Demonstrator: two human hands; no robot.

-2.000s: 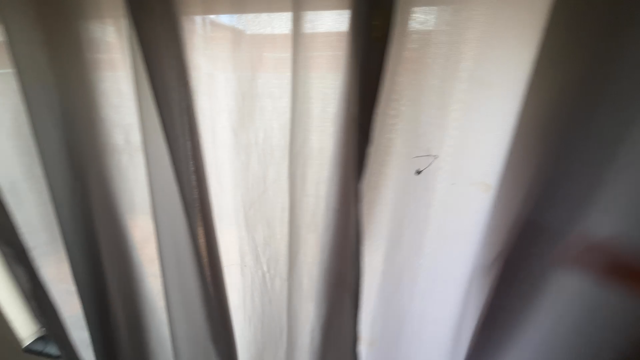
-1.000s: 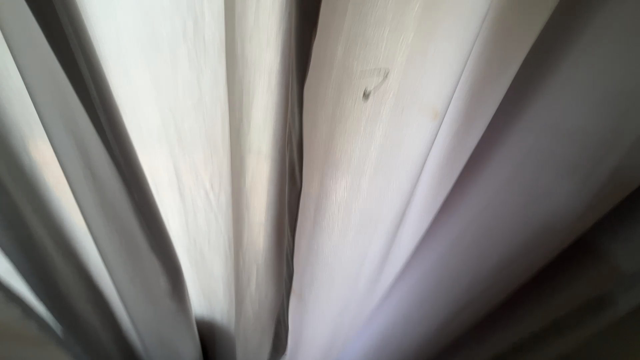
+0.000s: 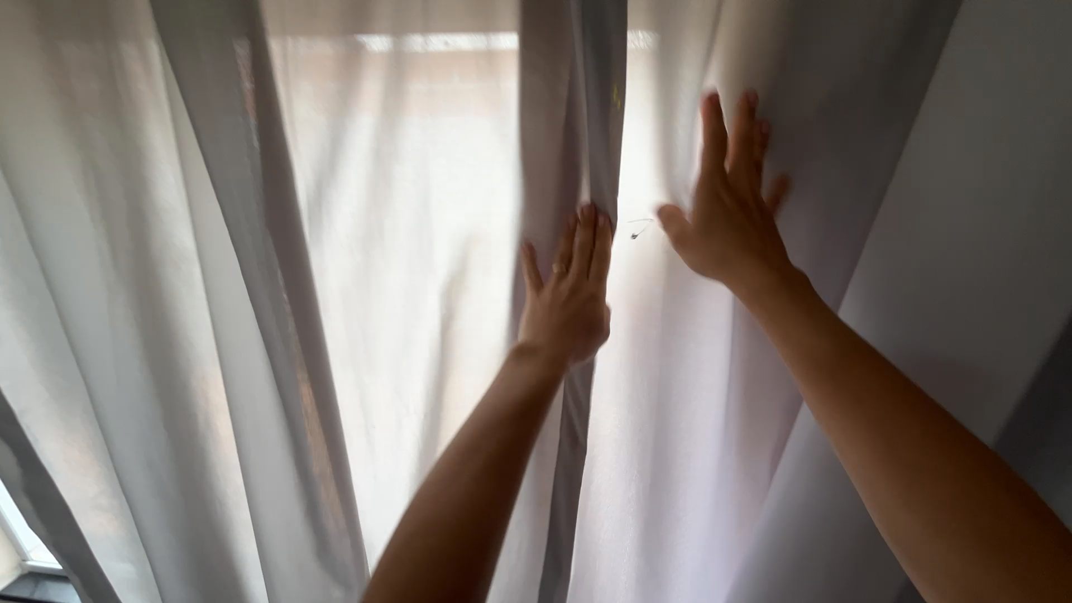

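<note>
Pale, light-letting curtains [image 3: 402, 209] hang in long folds across the view, lit from behind. My left hand [image 3: 569, 289] lies with its palm towards the fabric at a darker overlapping fold [image 3: 548, 109], fingers pointing up. To its right and higher, my right hand [image 3: 737, 197] is raised flat against or just before the curtain, fingers spread and slightly blurred. Neither hand grips anything that shows. A small dark mark or thread [image 3: 635, 235] is on the cloth between the two hands.
Another dark fold [image 3: 251, 167] runs down the left part of the curtains. Behind the cloth, daylight and a bright horizontal band show through. At the lower left corner, part of a window frame and a dark sill [image 3: 38, 586] are visible past the curtain's edge.
Both hands and forearms have come into view in front of the curtain; neither is plainly seen in the earlier frames. The view has shifted, and the small mark appears lower than one second ago.
</note>
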